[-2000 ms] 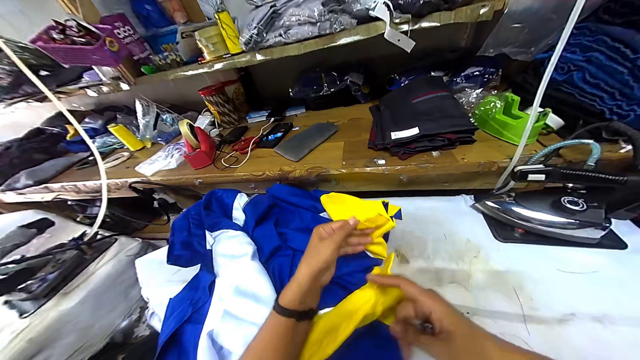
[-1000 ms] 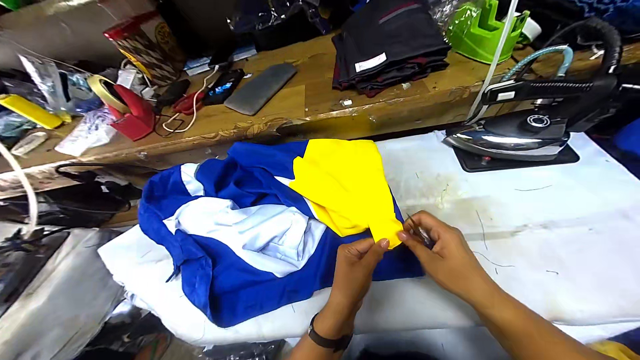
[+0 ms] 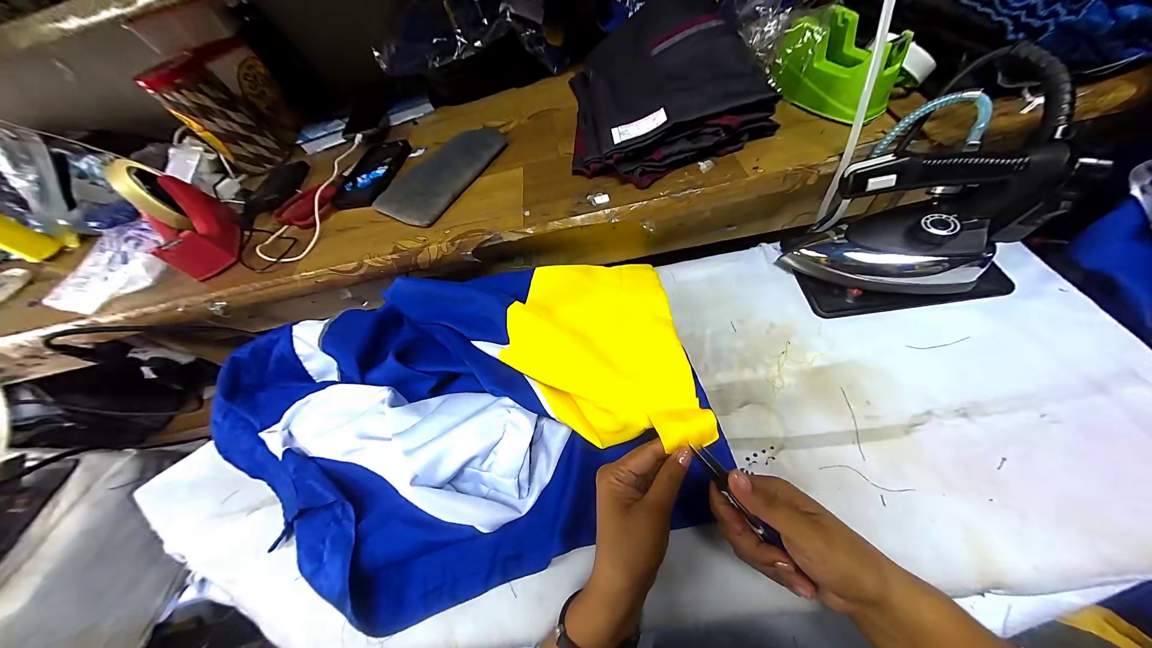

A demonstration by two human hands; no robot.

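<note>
A blue garment [image 3: 360, 540] with white panels and a yellow part [image 3: 603, 351] lies rumpled on the white-covered ironing surface. My left hand [image 3: 634, 513] pinches the lower corner of the yellow fabric between thumb and fingers. In my right hand [image 3: 792, 531] is a slim dark metal tool [image 3: 742, 504], perhaps thread snips or tweezers, its tip touching the yellow fabric beside my left thumb. Loose threads [image 3: 850, 423] and small dark specks lie on the white cloth to the right of the garment.
A steam iron [image 3: 909, 252] rests on a dark pad at the right rear. Along the wooden shelf [image 3: 531, 180] behind are folded dark garments [image 3: 666, 99], a green plastic holder [image 3: 832, 67], a grey flat piece [image 3: 441, 175], a phone [image 3: 376, 171] and a red tape dispenser [image 3: 193, 234].
The yellow part, bunched up in my hands two seconds ago, now lies spread over the blue fabric. My right hand's tool has come to the yellow corner. The view has tilted down.
</note>
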